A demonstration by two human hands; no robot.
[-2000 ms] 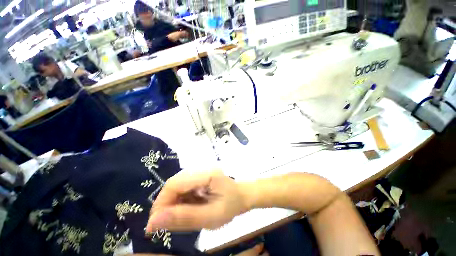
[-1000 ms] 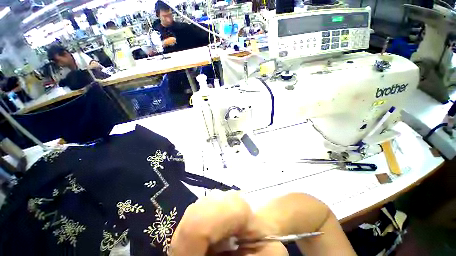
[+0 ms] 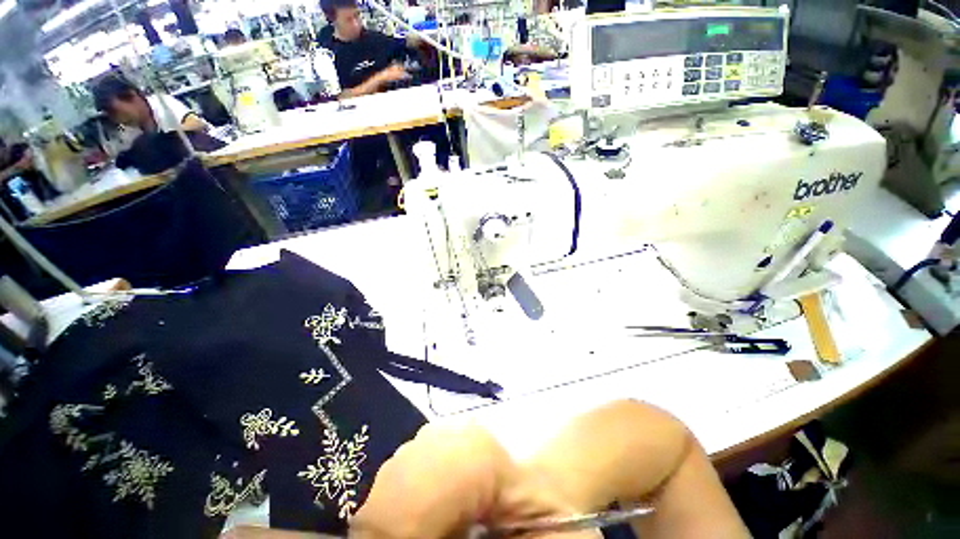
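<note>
The black garment panel (image 3: 211,368) with pale gold embroidery (image 3: 335,472) lies on the left of the white machine table. A narrow dark strip (image 3: 442,375) runs from its right edge across the table. One bare hand (image 3: 453,484), apparently my right, is at the bottom centre, closed on a slim pointed metal tool (image 3: 600,519), perhaps thread snips; its fingers are partly cut off by the lower edge. My left hand cannot be made out. The needle area (image 3: 470,316) of the sewing machine (image 3: 674,200) is behind the hand, with no cloth under it.
Tweezers (image 3: 674,334) and a black-handled tool (image 3: 760,345) lie right of the needle, near a yellowish strip (image 3: 819,328). Dark cloth pieces (image 3: 790,474) hang below the table's right front edge. A blue crate (image 3: 307,192) and two people (image 3: 363,53) are beyond.
The dark strip, hidden at first, now shows across the table. My hand has moved down and right, and the pointed tool has come into view in it. The camera view has shifted.
</note>
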